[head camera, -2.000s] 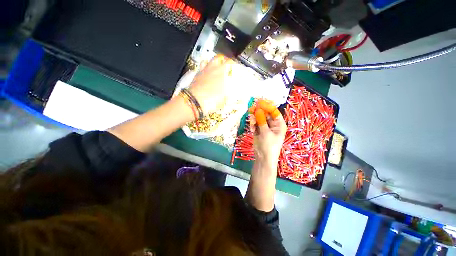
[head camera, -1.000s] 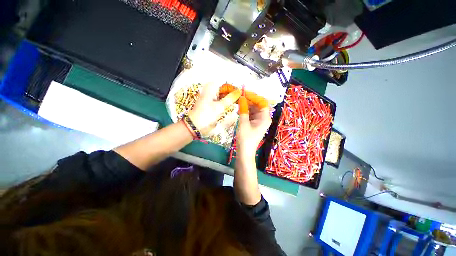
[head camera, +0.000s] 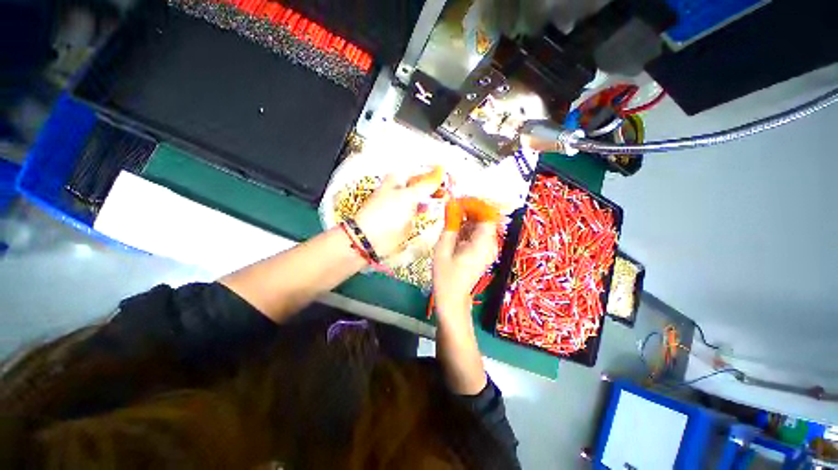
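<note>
My left hand (head camera: 393, 216), with orange finger covers and a wrist band, is over the pale dish or bag of gold parts (head camera: 356, 195). A small bit of red piece (head camera: 444, 191) shows at its fingertips. My right hand (head camera: 466, 250), also with orange covers, is close beside it on the right, fingers bent together; what they hold is too small to tell. Loose red pieces (head camera: 484, 280) lie partly hidden behind my right hand. The black tray full of red pieces (head camera: 559, 266) is to its right.
A dark, brightly lit machine (head camera: 473, 101) stands beyond my hands, with a ribbed metal tube (head camera: 698, 145) from the right. A large black tray (head camera: 230, 110) with rowed red-tipped parts (head camera: 303, 32) is upper left. A white strip (head camera: 184, 225) lies below it. A small parts box (head camera: 625, 287) is far right.
My left hand has come back from near the machine to meet my right hand over the gold parts. Since a second ago, the fingertips have moved slightly apart. The view has shifted a little.
</note>
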